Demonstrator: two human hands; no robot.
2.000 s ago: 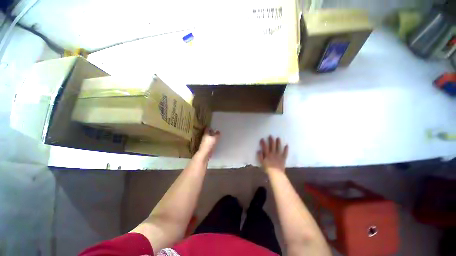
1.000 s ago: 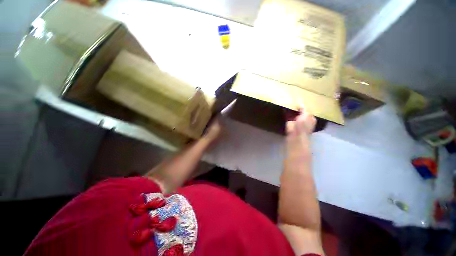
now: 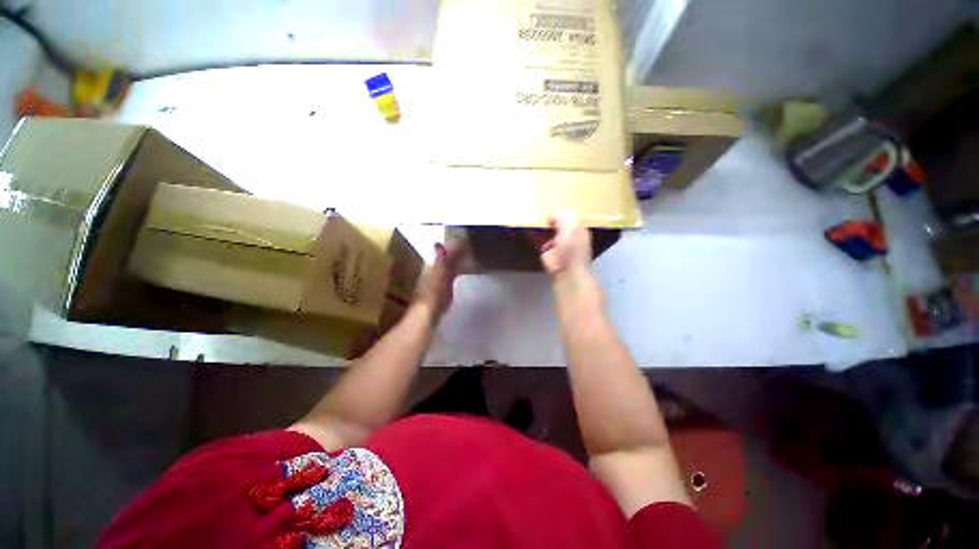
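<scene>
A large brown master carton (image 3: 531, 118) with dark print lies on the white table in front of me, its near end open and dark inside. My right hand (image 3: 567, 247) holds the edge of its near flap, with the fingers at the opening. My left hand (image 3: 435, 281) is at the left side of the opening, beside the inner cartons; whether it grips anything is unclear. A brown inner carton (image 3: 247, 241) with tape on its top lies partly inside another large carton (image 3: 81, 214) on the left.
A smartphone (image 3: 657, 169) leans on a carton (image 3: 687, 123) at the back right. A blue and yellow object (image 3: 382, 97) lies behind. A kettle (image 3: 848, 150), a tape dispenser (image 3: 856, 239) and a yellow cutter (image 3: 832, 327) are at right. A red stool (image 3: 703, 472) stands below.
My right hand has moved from the bare table up to the master carton's flap. My left hand has moved slightly up to the opening. The view has tilted and swung back.
</scene>
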